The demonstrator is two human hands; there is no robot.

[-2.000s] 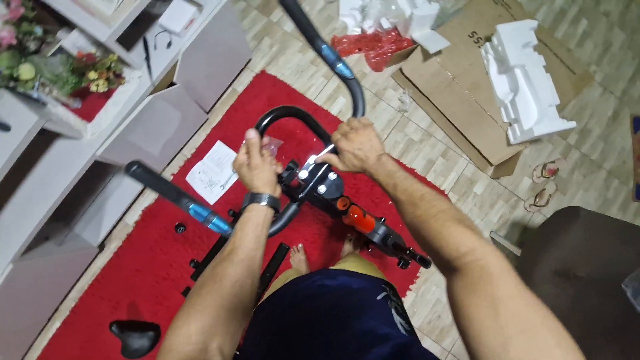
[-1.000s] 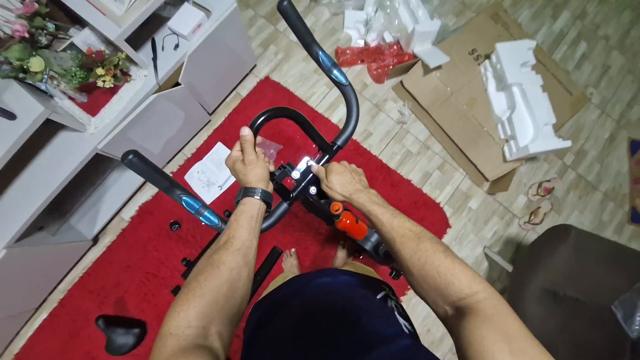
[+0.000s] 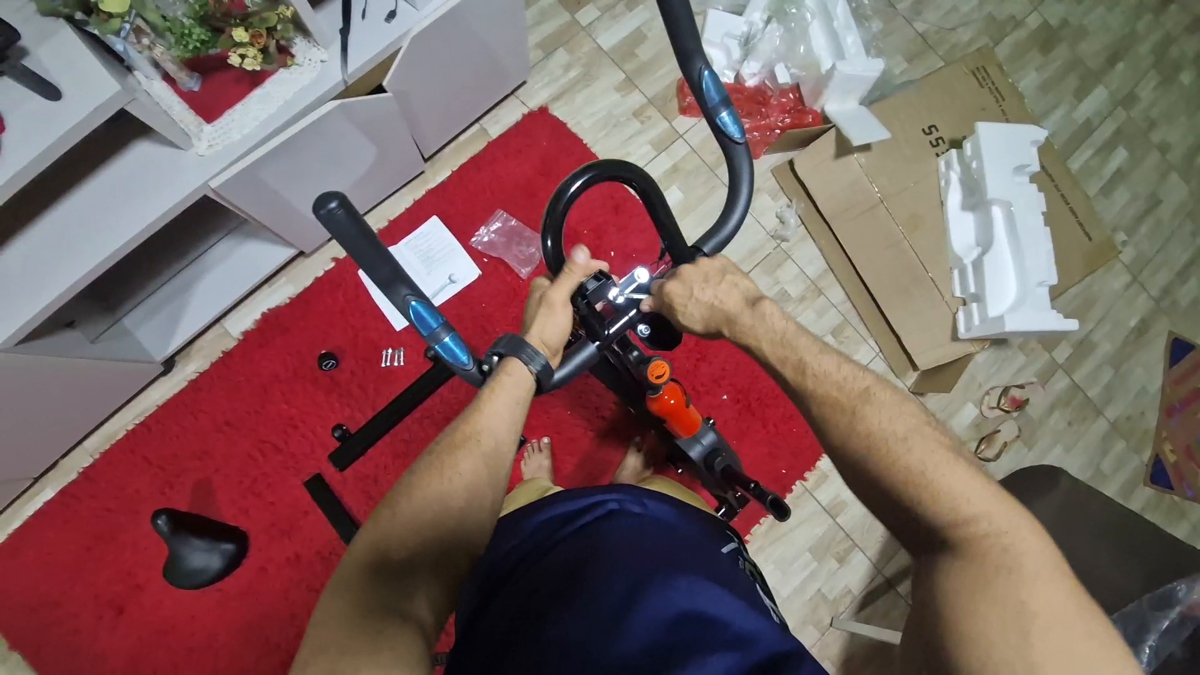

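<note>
The black handlebar of an exercise bike spans the middle, with blue inserts near its foam grips. Around the bar mount, left of the bright metal clamp plate, my left hand is closed on the mount, thumb upward. On the plate's right side my right hand has its fingers curled at a small metal tool, whose kind I cannot tell. An orange bottle sits on the frame below the mount. The black saddle lies apart on the red rug, at lower left.
Bolts, a round black knob, a black metal bar, an instruction sheet and a plastic bag lie on the rug. White cabinets stand left. Cardboard, foam packing, sandals and a chair are right.
My left hand has come down from beside the inner loop of the handlebar to the mount. My right hand stays at the clamp area, its fingers now at the small tool.
</note>
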